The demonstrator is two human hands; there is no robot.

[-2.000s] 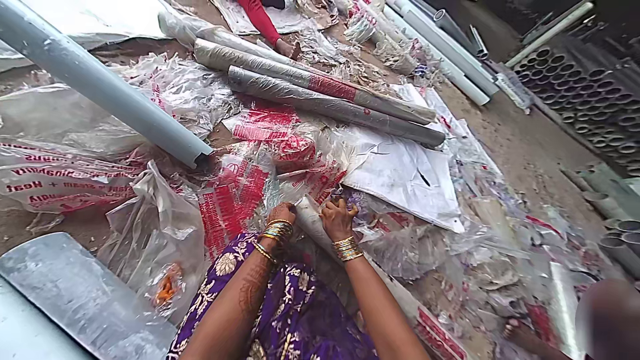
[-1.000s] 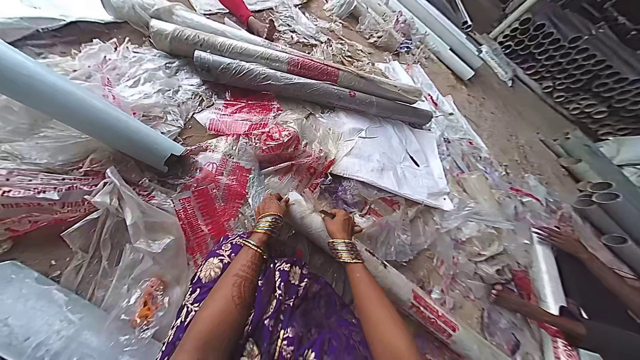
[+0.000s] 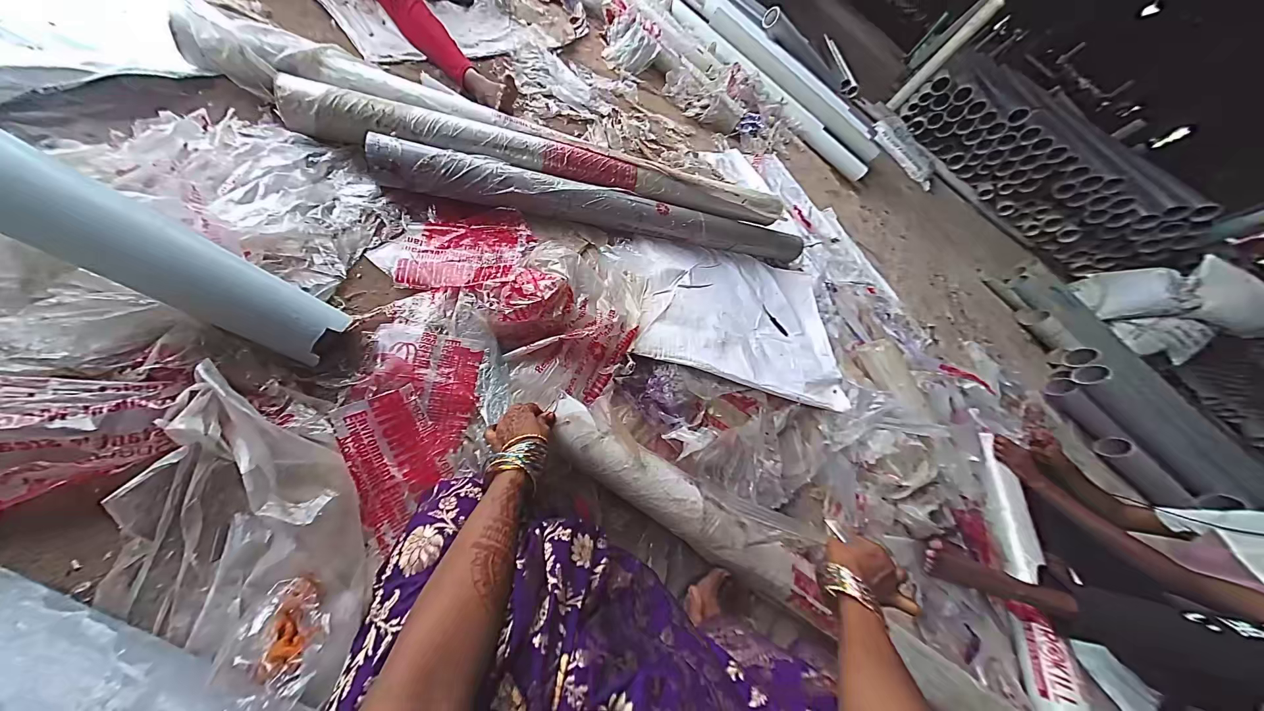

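Note:
A long roll wrapped in whitish plastic film (image 3: 681, 504) lies slanting in front of me, from the middle down to the lower right. My left hand (image 3: 520, 432) is closed at its upper end, apparently on the edge of the film. Farther down the roll, my right hand (image 3: 867, 573) is beside it, with a small, thin, pale object between the fingers, too blurred to name. A bare foot (image 3: 706, 595) shows beside the roll. Just beyond my left hand lies plastic film with red print (image 3: 434, 365).
Film-wrapped rolls (image 3: 592, 212) lie beyond a white sheet (image 3: 741, 316). A grey-blue pipe (image 3: 158, 237) comes in from the left. Another person's hands (image 3: 1027, 459) are at a wrapped piece on the right; a red sleeve (image 3: 430, 35) is at the top. Stacked pipes (image 3: 1047, 178) stand upper right.
My right hand has moved away from my left, down along the roll to the lower right. My left hand stays by the upper end. The other person's arms at right have come into view.

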